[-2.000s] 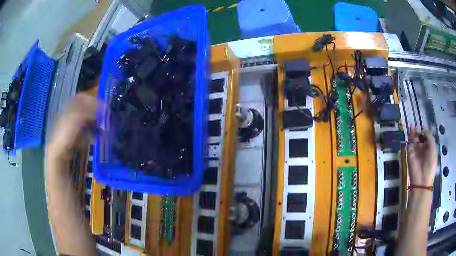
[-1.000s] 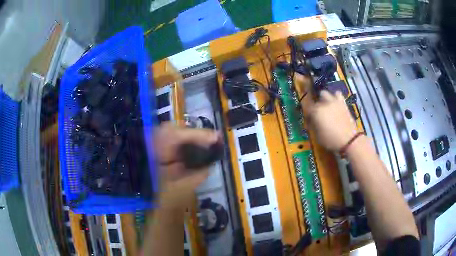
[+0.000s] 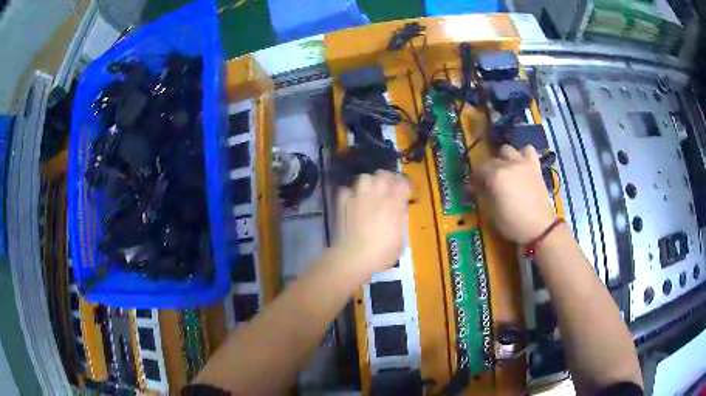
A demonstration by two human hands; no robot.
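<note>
An orange test tray has a green connector board down its centre. My left hand is over the left socket row, its fingertips down at a blurred black power adapter; its palm side is hidden. My right hand is between the green board and the right row, fingers bent together just below a seated power adapter. Whatever its fingertips hold is hidden or too blurred to tell. Black cords lie tangled over the tray's far end.
A blue perforated basket heaped with black adapters stands at left over other trays. Conveyor parts with a round dark piece lie between the trays. A grey metal plate with holes is at right. A blue bin is beyond the far edge.
My left hand has moved from beside the basket, where it held a dark object, onto the left row. My right hand has moved from the right row's outer side to its inner side.
</note>
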